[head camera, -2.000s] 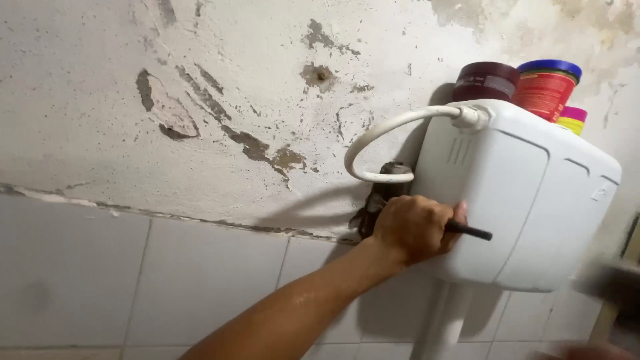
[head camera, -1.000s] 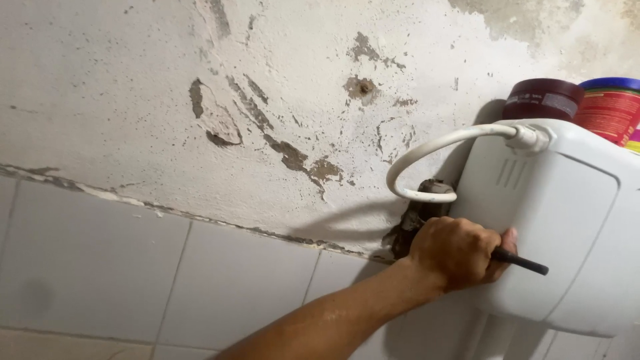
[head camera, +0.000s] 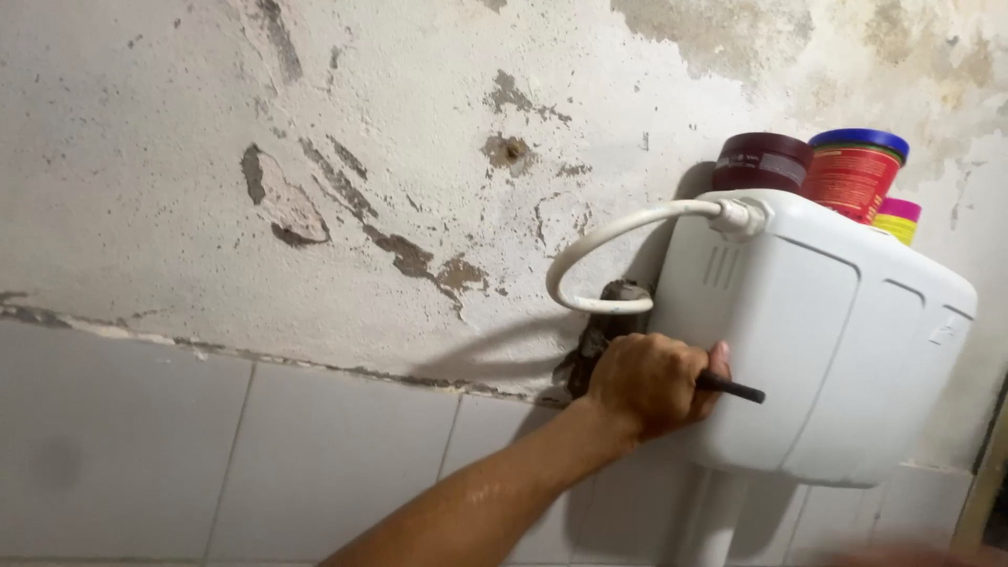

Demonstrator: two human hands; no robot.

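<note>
My left hand (head camera: pixel 650 386) is closed around a dark metal rod (head camera: pixel 732 387), possibly a chisel, whose bare end sticks out to the right in front of a white plastic toilet cistern (head camera: pixel 811 331). The rod's other end is hidden by the hand, which is against a dark broken cavity (head camera: pixel 587 358) in the wall, left of the cistern. A white flexible hose (head camera: pixel 587 248) loops from the cistern's upper left side down to a dirt-covered fitting (head camera: pixel 626 295) just above the hand. At the bottom right edge, a blurred skin-toned patch, likely my right hand (head camera: pixel 906 554), barely shows; its grip is unclear.
On the cistern stand a dark maroon jar (head camera: pixel 762 161), a red tub with a blue lid (head camera: pixel 854 173) and a small pink and yellow container (head camera: pixel 898 219). A white pipe (head camera: pixel 713 512) runs down below. Peeling plaster (head camera: pixel 409 157) lies above grey-white tiles (head camera: pixel 339 433).
Two seconds ago a blurred dark object was at the right edge; it is out of sight now. The left hand keeps its hold on the rod beside the cistern.
</note>
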